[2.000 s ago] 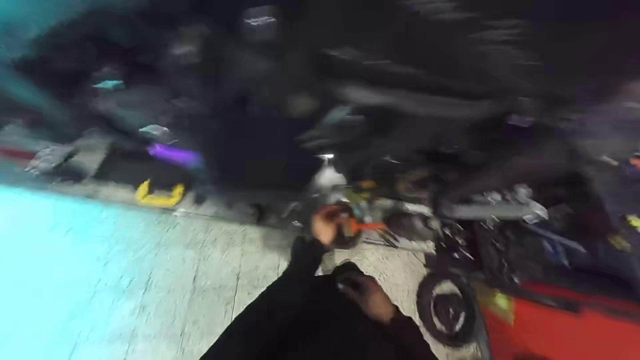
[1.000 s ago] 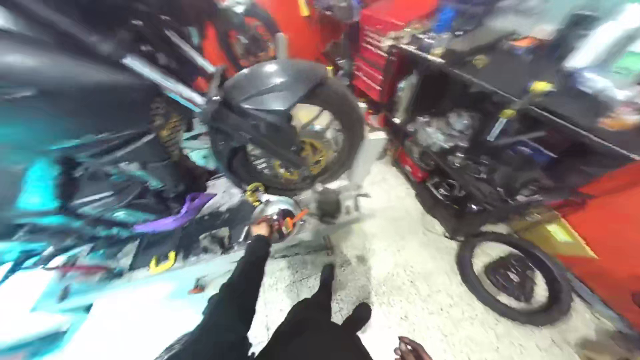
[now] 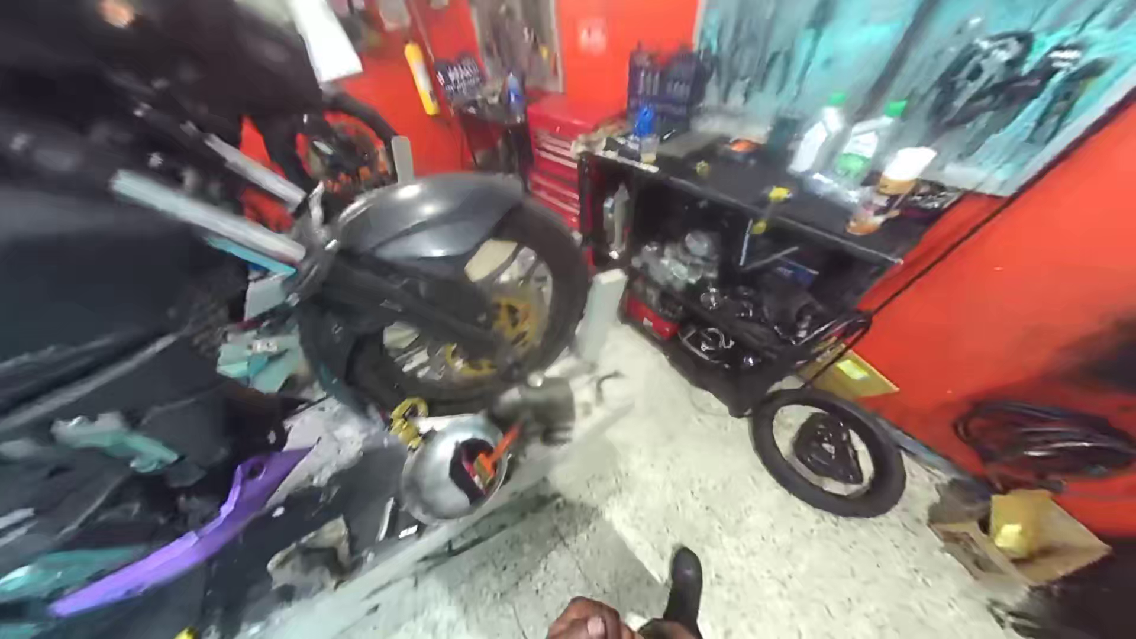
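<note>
At the bottom edge of the head view, my left hand (image 3: 584,619) shows curled fingers, cut off by the frame. What appears to be part of my right hand (image 3: 664,629) is close beside it; whether either holds anything cannot be seen. Ahead and to the left, a round metal bowl (image 3: 435,475) with an orange-handled tool (image 3: 499,451) and other items inside stands on a low platform. Gold-coloured metal parts (image 3: 408,421) lie against its rim. Behind it is a motorcycle's front wheel (image 3: 568,266) with a dark fender (image 3: 426,213) and gold brake disc.
A purple fairing panel (image 3: 204,532) lies at left. To the right are a black workbench (image 3: 737,186) with bottles and shelved engine parts, a loose tyre (image 3: 768,435) on the floor and an open cardboard box (image 3: 1065,541). A red tool chest (image 3: 555,160) stands behind. My shoe (image 3: 683,581) is below.
My left hand was at the metal bowl one second ago and has come away from it, back towards my body. The view has swung, showing more of the workbench and red wall.
</note>
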